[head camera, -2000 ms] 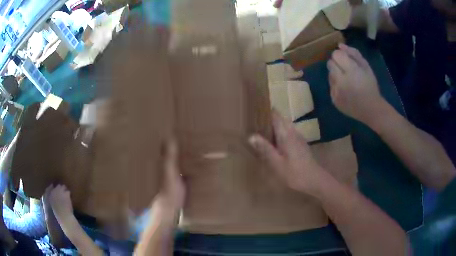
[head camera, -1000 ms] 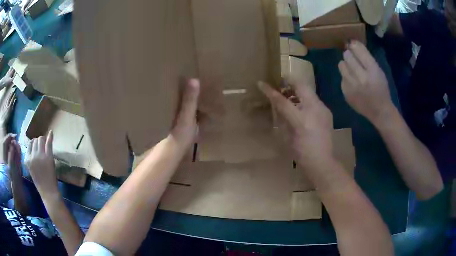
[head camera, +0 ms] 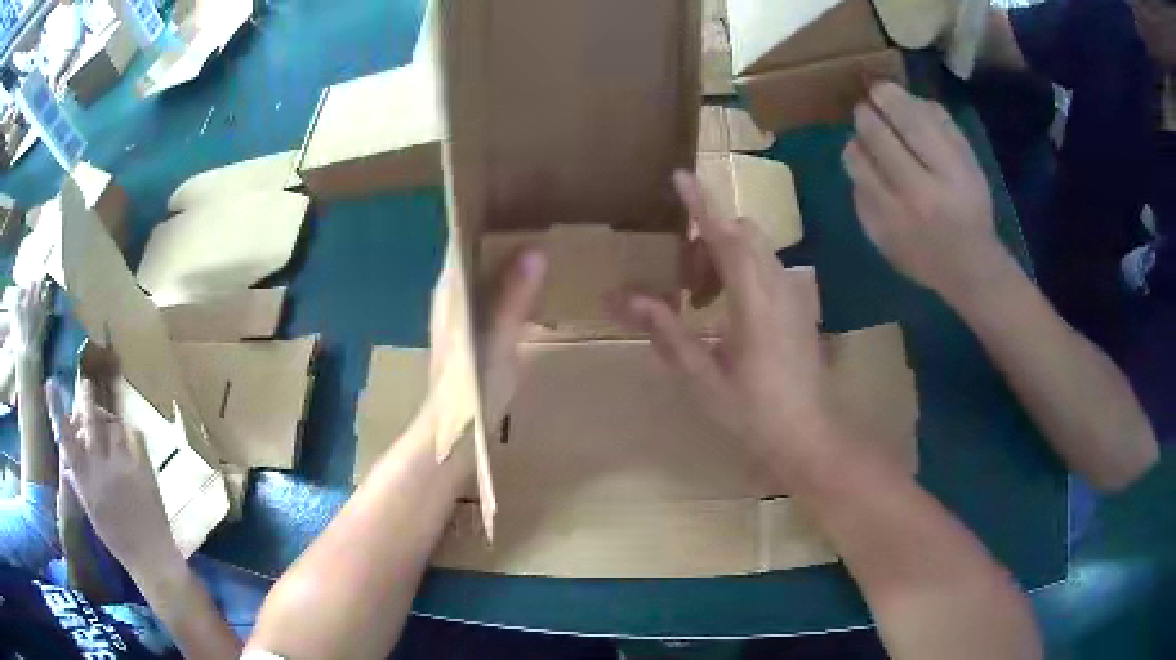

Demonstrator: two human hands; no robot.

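A part-folded brown mailer box (head camera: 580,116) is held up in front of me, its inside facing me. Its lid panel stands nearly edge-on at the left. A short end panel (head camera: 587,264) is bent up across the near end. My left hand (head camera: 497,335) grips the left near corner, thumb inside, its fingers partly hidden by the lid panel. My right hand (head camera: 748,329) is at the right near corner, thumb near the end panel and index finger along the right wall; it is slightly blurred. A flat blank (head camera: 619,426) lies on the table below.
The table (head camera: 987,426) is dark green. Another person's hand (head camera: 922,181) holds a box (head camera: 825,77) at the right. At the left, another person's hands (head camera: 116,477) work on a blank (head camera: 258,387). A closed-looking box (head camera: 374,129) and a panel (head camera: 226,239) lie at upper left.
The held blank has turned from flat toward me into a tray shape. Its large left panel has swung to edge-on, and the end panel has come up. My hands stay at its near corners.
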